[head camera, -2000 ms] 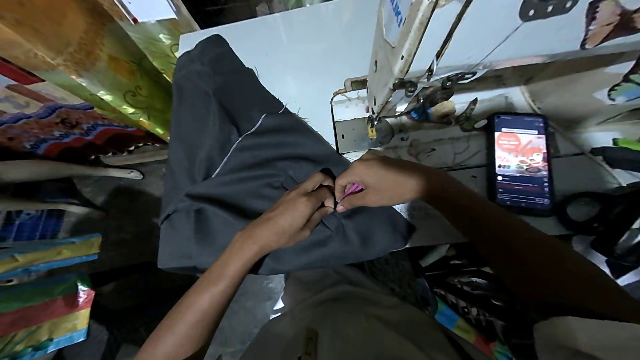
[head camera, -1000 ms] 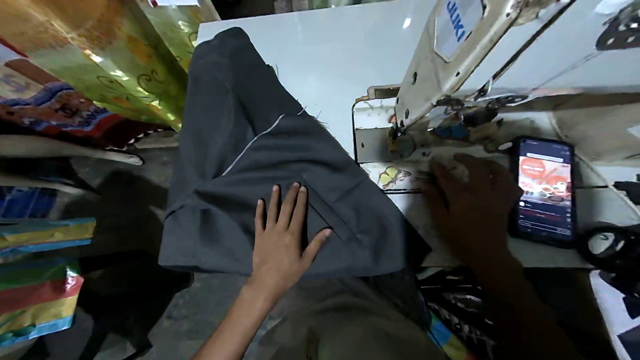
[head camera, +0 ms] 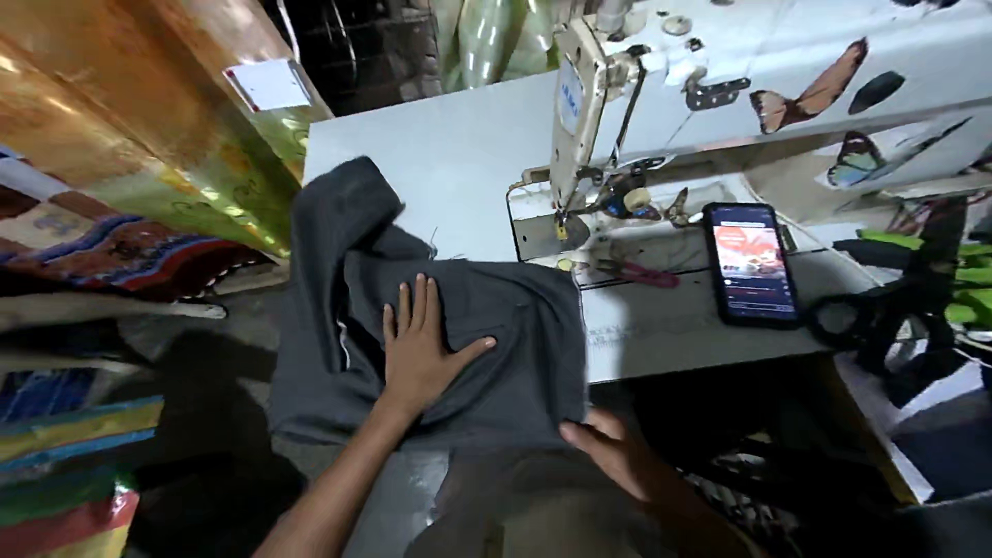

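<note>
Dark grey fabric (head camera: 496,310) lies bunched over the front of a white sewing table, its left part folded over and a white edge showing in a fold. My left hand (head camera: 418,349) rests flat on it with fingers spread. At the fabric's lower right corner, my right hand (head camera: 608,446) pinches the edge between thumb and fingers. Behind the cloth stands a white sewing machine (head camera: 577,116), its presser foot (head camera: 561,225) over the metal plate. Pink-handled thread snips (head camera: 649,275) lie on the machine bed, right of the needle.
A phone (head camera: 752,263) with a lit screen lies on the right of the table (head camera: 434,132). Black-handled scissors (head camera: 868,318) are beside it. Shiny orange and green cloth (head camera: 194,116) hangs at the left. An open space with dark items lies below the table's front edge.
My right hand has left the machine bed and moved down to the fabric's corner. The fabric has shifted and its right part is rearranged. The pink snips, in my right hand two seconds ago, lie on the bed.
</note>
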